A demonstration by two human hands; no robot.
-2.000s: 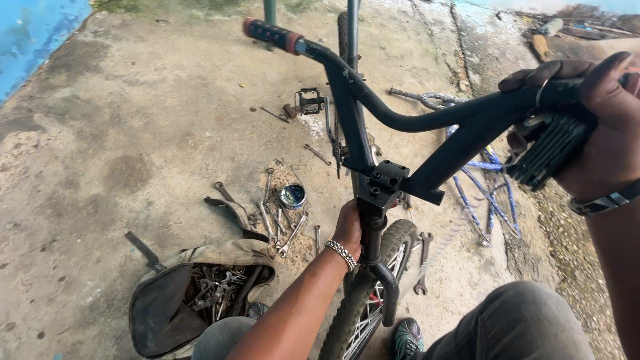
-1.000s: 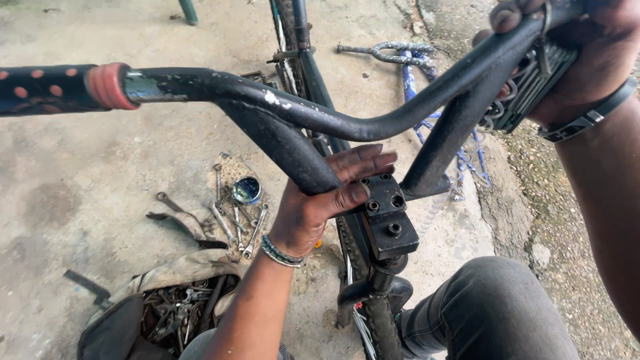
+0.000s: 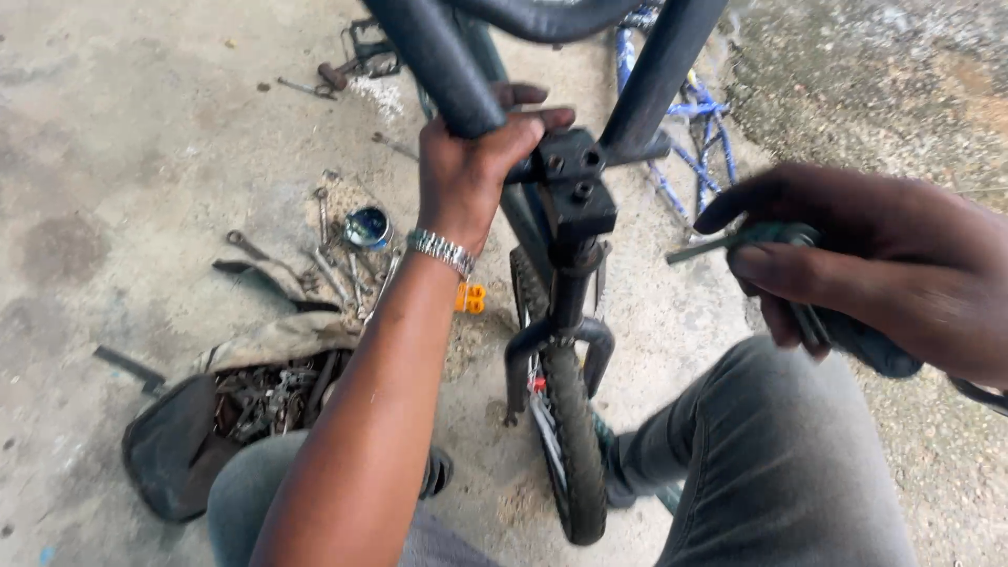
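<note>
My left hand (image 3: pixel 480 169) grips the black bicycle handlebar (image 3: pixel 441 67) at its clamp, beside the stem. The black stem (image 3: pixel 579 209) shows several bolts on its top and front cap. Under it, the fork (image 3: pixel 567 315) stands above a wheel with a knobbly tire (image 3: pixel 579 465). To the right of the stem, my right hand (image 3: pixel 835 268) holds a folding hex key set (image 3: pixel 787 236), one key pointing left toward the stem without touching it. The hand hides part of the set.
At the left lies an open tool bag (image 3: pixel 169 449) full of metal parts. Near it are a small tin (image 3: pixel 368 228), several wrenches (image 3: pixel 331 276) and an orange piece (image 3: pixel 471 298). A pedal (image 3: pixel 370 47) lies farther off; a blue bicycle frame (image 3: pixel 697 161) lies behind the handlebar.
My right hand has let go of the handlebar and moved down beside the stem with the hex key set. My left hand went from below the stem up to the handlebar. The view has shifted.
</note>
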